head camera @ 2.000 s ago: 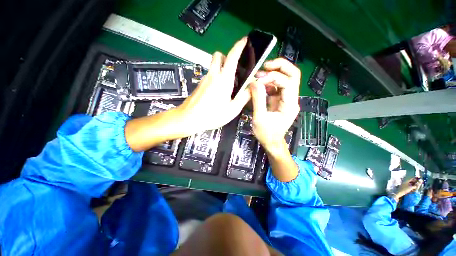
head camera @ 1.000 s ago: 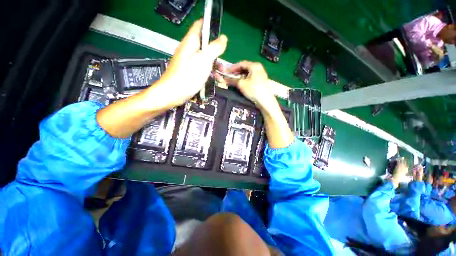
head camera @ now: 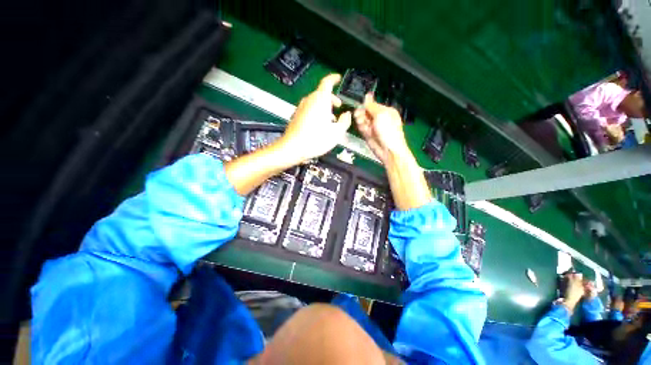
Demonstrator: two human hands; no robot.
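Note:
An open phone unit (head camera: 358,83), dark with components showing, is at my fingertips beyond the white rail. My right hand (head camera: 382,127) pinches its near edge. My left hand (head camera: 318,122) is at its left side, thumb and forefinger apart; I cannot tell if it grips the unit. Whether the unit touches the belt is unclear. The black foam tray (head camera: 335,262) lies below my hands. It holds several open units with batteries, one at its middle (head camera: 313,210) and one to the right (head camera: 364,228). My left forearm covers part of the tray.
The white rail (head camera: 246,91) divides the bench from the green belt, where dark units (head camera: 289,63) lie scattered. Clear frames (head camera: 448,194) and a loose unit (head camera: 474,246) lie right of the tray. A grey post (head camera: 564,173) crosses at right. Black trays are stacked left. Other workers are at right.
The glossy slab upright in my left hand no longer shows. My hands have moved beyond the rail, to an open unit shown component side up. The camera view has shifted.

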